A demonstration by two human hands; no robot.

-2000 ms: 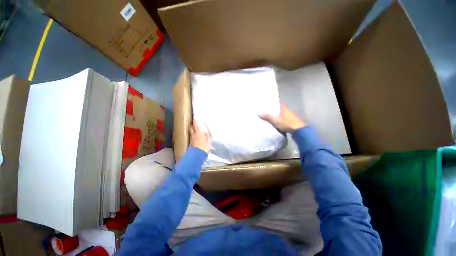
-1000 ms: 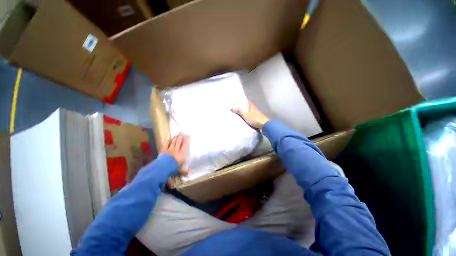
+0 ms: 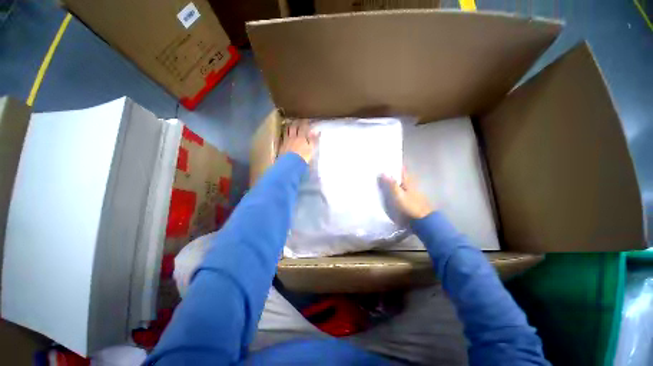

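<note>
An open brown carton [image 3: 401, 266] lies at the knees with its far and right flaps raised. A shiny bagged good [image 3: 354, 179] lies flat in its left part. A matt white separator sheet [image 3: 447, 179] shows in the right part. My left hand [image 3: 299, 141] lies flat, fingers apart, on the bag's far-left corner by the carton's left wall. My right hand [image 3: 407, 196] rests at the bag's right edge, thumb on top; its fingertips are partly hidden, so I cannot tell whether they grip it.
A stack of separator sheets [image 3: 61, 221] stands left, beside a red-taped carton [image 3: 204, 175]. Another carton [image 3: 161, 46] stands far left. A green tote [image 3: 573, 304] with bagged goods [image 3: 637, 322] is at the lower right. A red item [image 3: 336, 314] is between the legs.
My left hand has moved from the bag's near-left side up to its far-left corner. My right hand stays at the bag's right edge. The view has shifted and turned between frames.
</note>
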